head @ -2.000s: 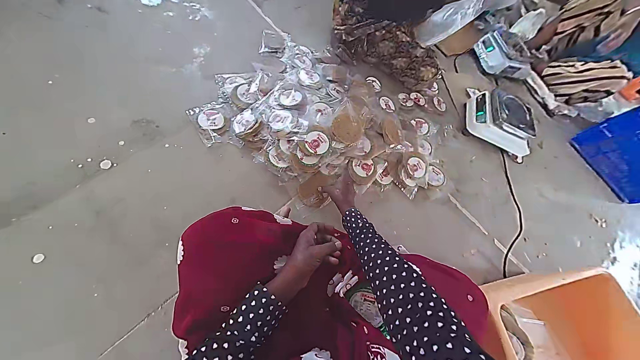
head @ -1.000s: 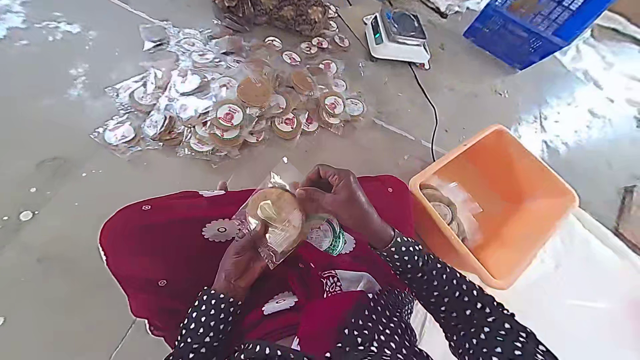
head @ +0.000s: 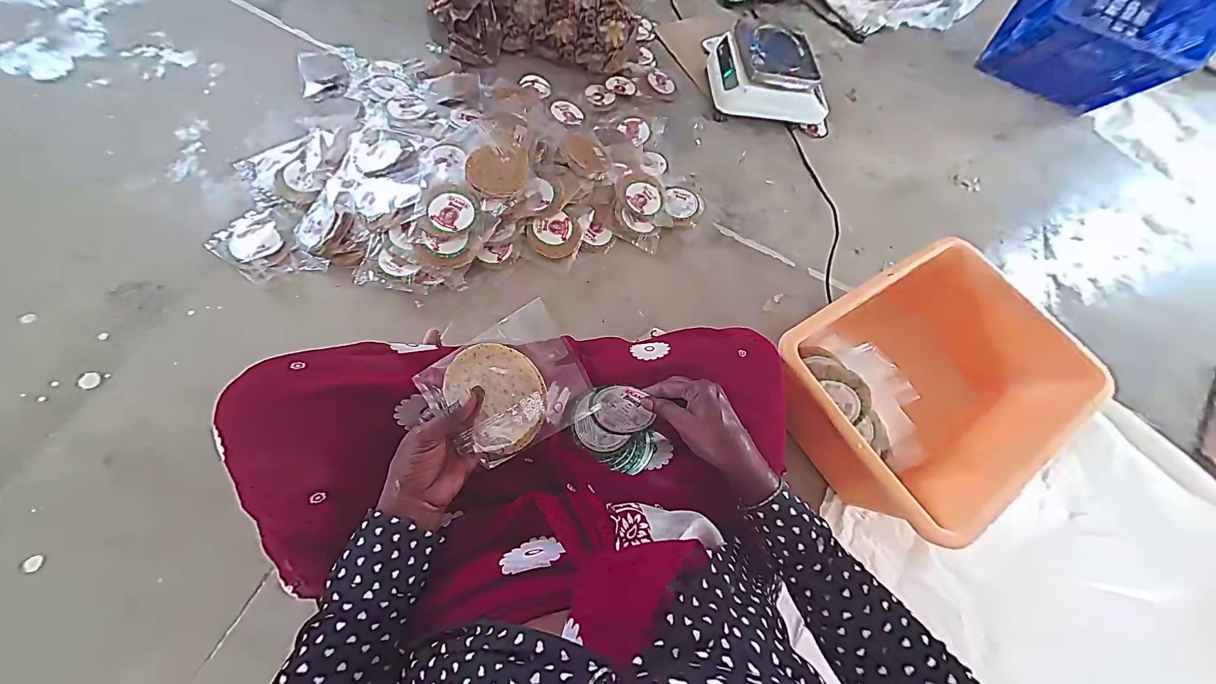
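Note:
My left hand [head: 432, 465] holds a clear plastic packet [head: 496, 397] of flat, round, tan discs above my lap, its thumb over the near edge. To its right, my right hand [head: 701, 423] pinches the edge of a round printed label [head: 622, 408] between thumb and fingertips. Under that label, a small stack of round green-edged labels [head: 632, 454] rests on the dark red cloth [head: 313, 427] across my lap. Beyond my knees, a heap of clear packets with tan discs and round labels [head: 451, 214] lies on the floor.
At my right stands an orange plastic tub [head: 969, 380] with several labelled packets [head: 841, 399] inside, beside a white sheet [head: 1073, 589]. A digital scale [head: 769, 71] with a black cable [head: 836, 214] sits farther off, near a blue crate [head: 1092, 47]. A large bag of brown pieces [head: 560, 33] lies behind the heap.
Two seconds ago my right hand was at the heap; one second ago both hands were at a packet over my lap. Now my right hand is apart from the packet, at the labels.

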